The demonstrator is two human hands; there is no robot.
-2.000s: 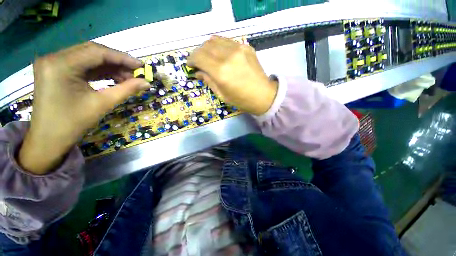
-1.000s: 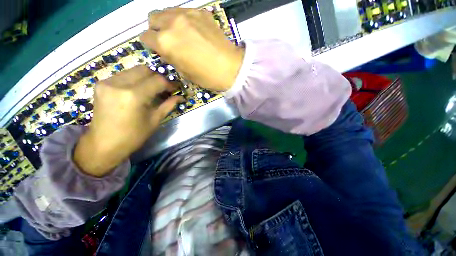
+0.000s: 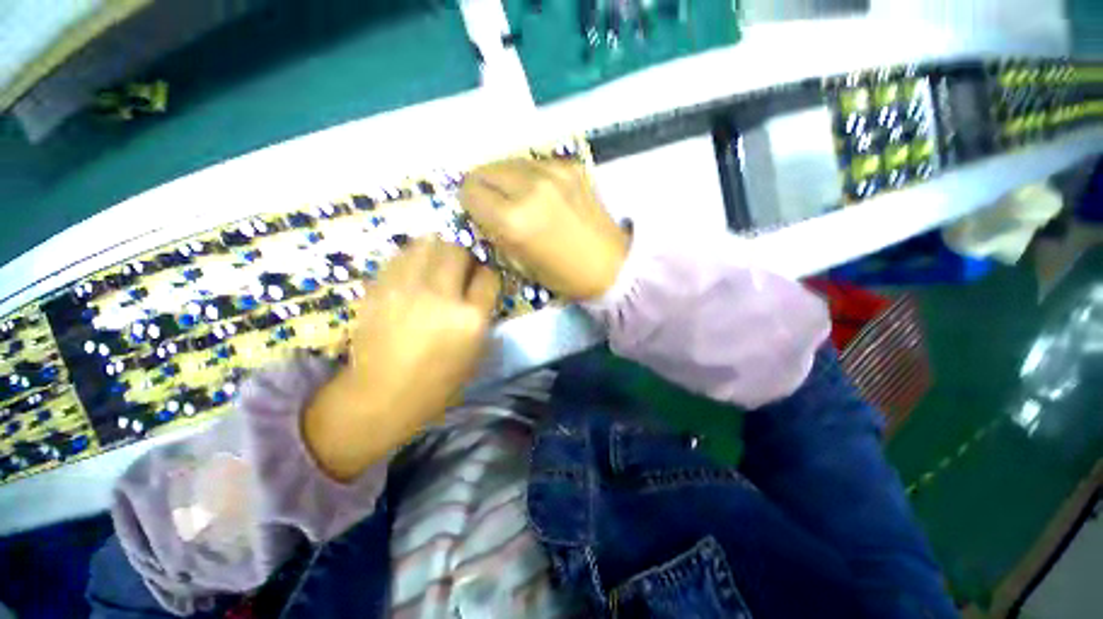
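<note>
A long tan-yellow PCB panel [image 3: 182, 290] crowded with small dark, blue and shiny-topped parts lies in the track in front of me. My left hand [image 3: 423, 327] is over the near right part of the panel, back of the hand up, fingers bent down. My right hand [image 3: 544, 224] is just beyond and to the right, over the panel's right end, fingers pointing down at the board. The two hands are close together. Their fingertips are hidden or blurred, so I cannot tell whether either holds a part.
Silvery conveyor rails [image 3: 750, 266] run along both sides. Another panel with yellow transformers [image 3: 883, 133] lies further right, past a dark crossbar [image 3: 731, 175]. Loose yellow parts [image 3: 131, 100] lie on the green mat [image 3: 290, 109]. A red basket [image 3: 883, 351] is below the line.
Two seconds ago my left hand held a yellow transformer above the panel; it has since moved right and down beside my right hand. The camera view has also shifted.
</note>
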